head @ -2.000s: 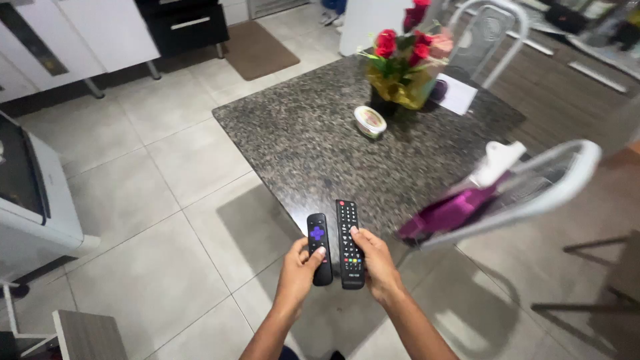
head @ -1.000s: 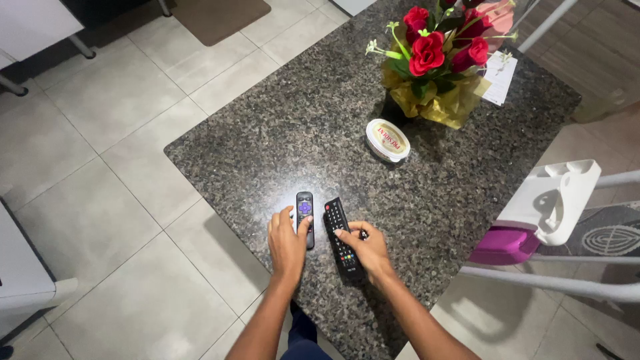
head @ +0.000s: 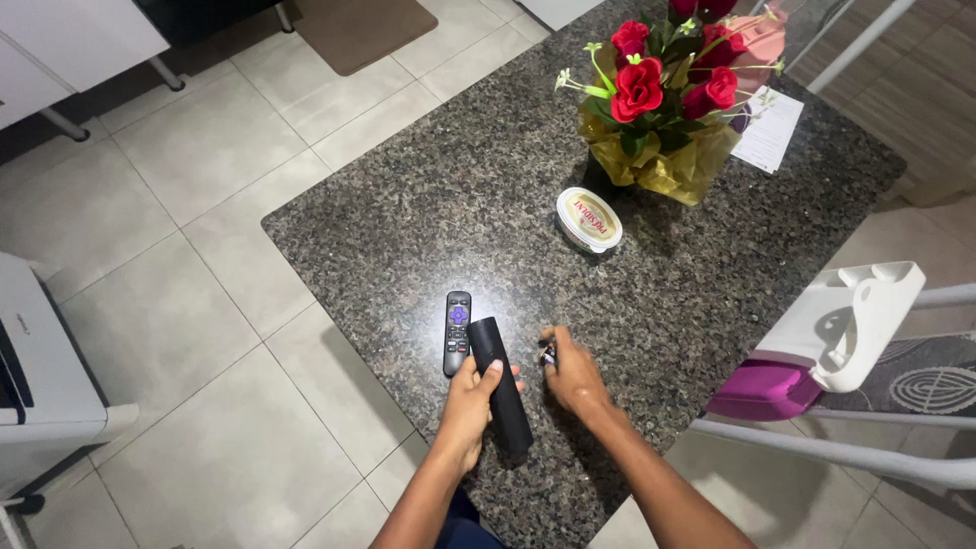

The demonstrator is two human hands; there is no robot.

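Note:
My left hand (head: 476, 396) grips a long black remote control (head: 501, 389), turned so its plain back faces up. Just left of it, a smaller black remote with a purple direction pad (head: 457, 333) lies face up on the speckled granite table (head: 427, 221). To the right, my right hand (head: 576, 374) is curled, with small dark and shiny objects (head: 547, 353) held at its fingertips; what they are cannot be made out clearly. The two hands are apart.
An oval lidded tub (head: 589, 220) stands beyond my hands, near red artificial roses (head: 638, 90) in gold wrapping. A paper (head: 768, 131) lies behind. At right, a chair (head: 839, 450) bears a white plastic piece (head: 869, 320) and a purple item (head: 762, 390).
The small remote, under my left hand before, now lies released. The long remote has passed from my right hand to my left and been turned over.

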